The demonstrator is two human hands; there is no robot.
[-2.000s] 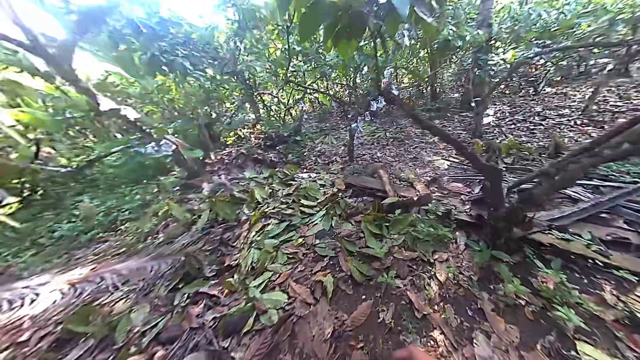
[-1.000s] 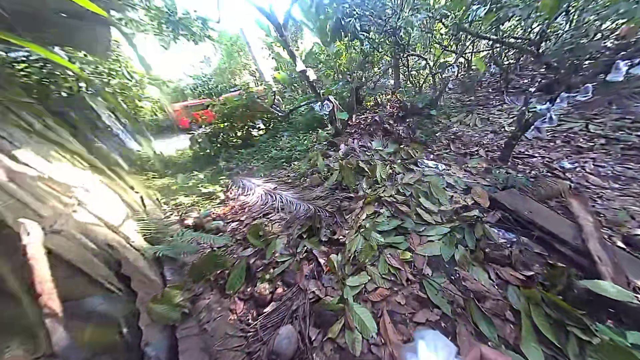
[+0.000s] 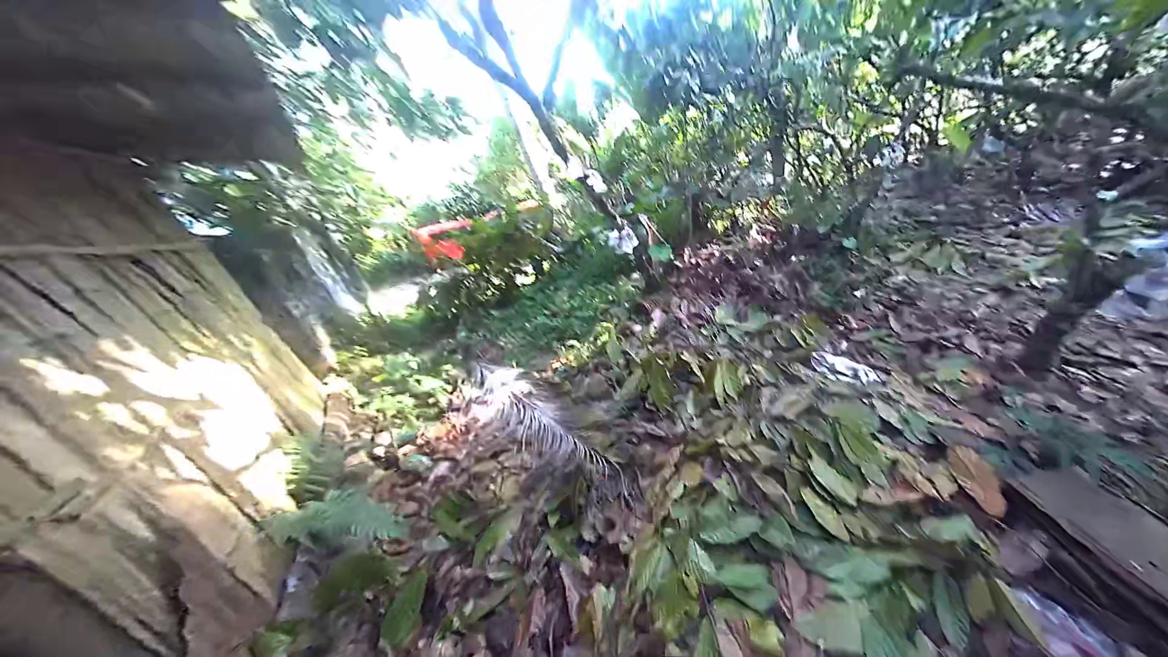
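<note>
Neither my left hand nor my right hand shows in the head view now. Below the camera lies a pile of green and brown leaves (image 3: 757, 547). A dry palm frond (image 3: 557, 438) rests on the litter in the middle. Beside it on the left, green fern fronds (image 3: 338, 520) grow near the foot of a wooden plank wall (image 3: 137, 401).
A dark roof edge (image 3: 137, 82) juts in at the upper left. At the lower right lies a wooden board (image 3: 1095, 529). A thin tree trunk (image 3: 1058, 319) stands at the right, and something red (image 3: 443, 242) is behind bushes.
The view has swung left towards the wooden wall. A part of a hand and a whitish thing, at the bottom edge one second ago, are out of view.
</note>
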